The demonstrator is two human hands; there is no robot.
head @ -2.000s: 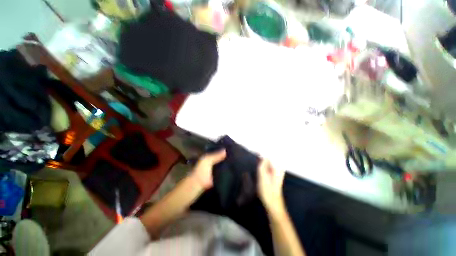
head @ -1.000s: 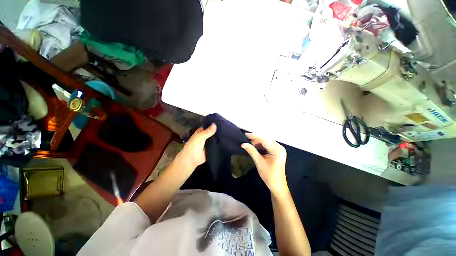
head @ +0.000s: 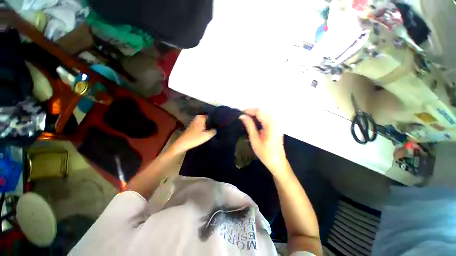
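Note:
A black fabric piece (head: 223, 118) is held bunched over my lap, just off the front edge of the white table (head: 240, 65). My left hand (head: 201, 132) grips its left side. My right hand (head: 260, 130) grips its right side between thumb and fingers. The lower part of the fabric blends with the dark area below, so its outline is hard to tell.
Black-handled scissors (head: 363, 125) lie near the cream sewing machine (head: 412, 85) at right. A black panel pile (head: 155, 20) sits over green cloth (head: 117, 32). Dark pieces (head: 110, 152) lie on the reddish stool (head: 160, 122) at left. A blue cloth (head: 417, 220) is at lower right.
Both hands still hold the black fabric. They have come a little higher in the view, and the fabric is more bunched than a second ago. The view has shifted slightly.

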